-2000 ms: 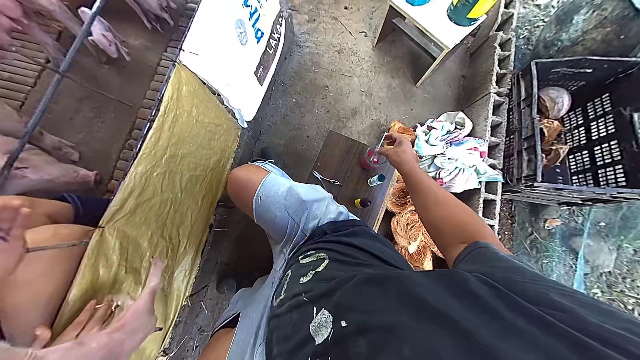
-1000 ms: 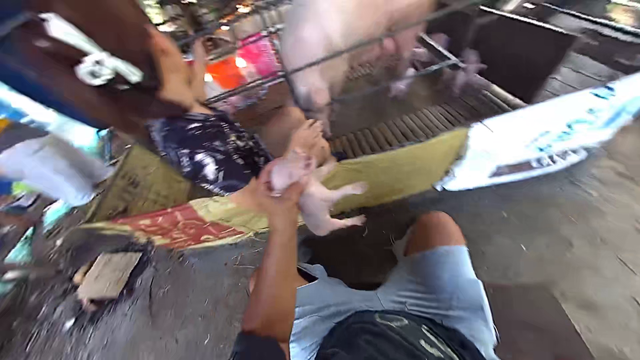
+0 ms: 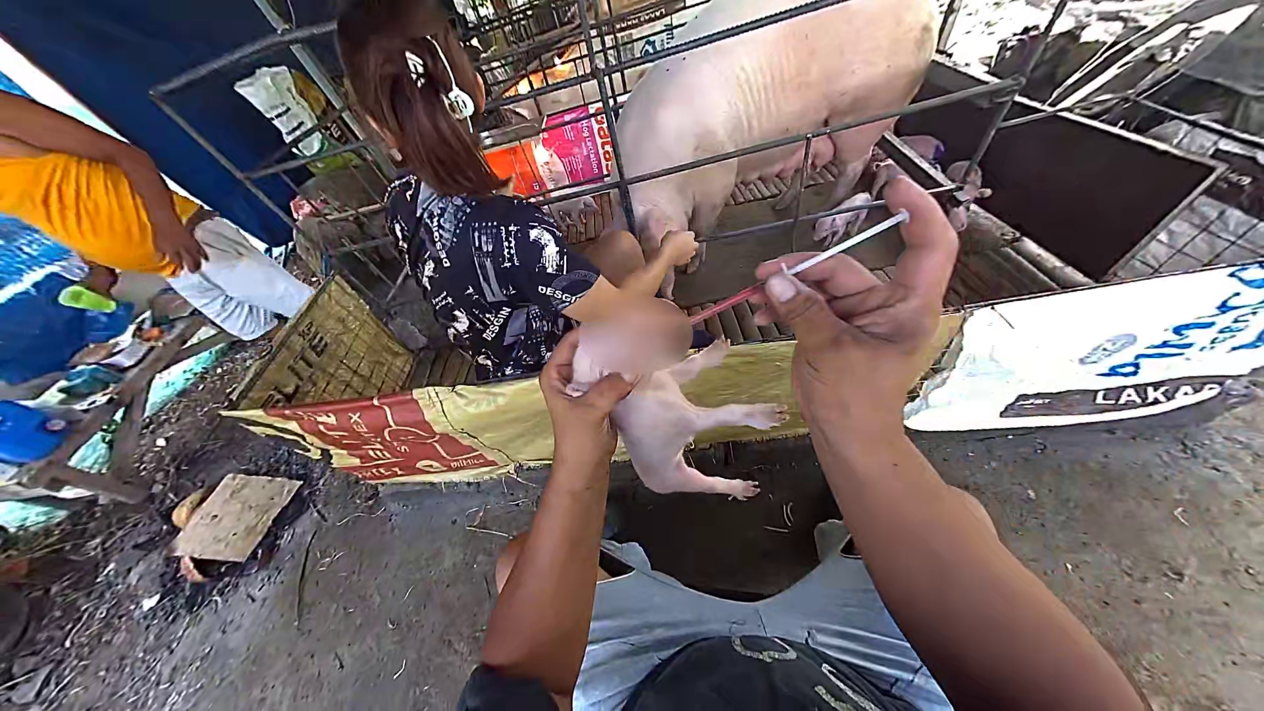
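A pale piglet [image 3: 657, 425] hangs in front of me with its legs toward the right. My left hand [image 3: 590, 395] grips it around the neck and head, which is blurred. Between the fingers and thumb of my right hand [image 3: 859, 296] is a thin plastic syringe [image 3: 810, 259] with red liquid in its barrel and a white plunger drawn out. The syringe's front end points left and lies close to the piglet's blurred head; whether it touches cannot be told.
A metal-bar pen [image 3: 750, 158] holds a large sow [image 3: 760, 89] and other piglets. A person in a dark patterned shirt [image 3: 484, 267] crouches just beyond the piglet. Sack sheeting [image 3: 1076, 346] lines the pen's low edge. Another person in orange [image 3: 89, 207] stands at left; a flat board [image 3: 237, 516] lies below.
The view has swung from the side table to the pen. My right hand, out of view one second ago, has come in with the syringe. My left hand still holds the piglet.
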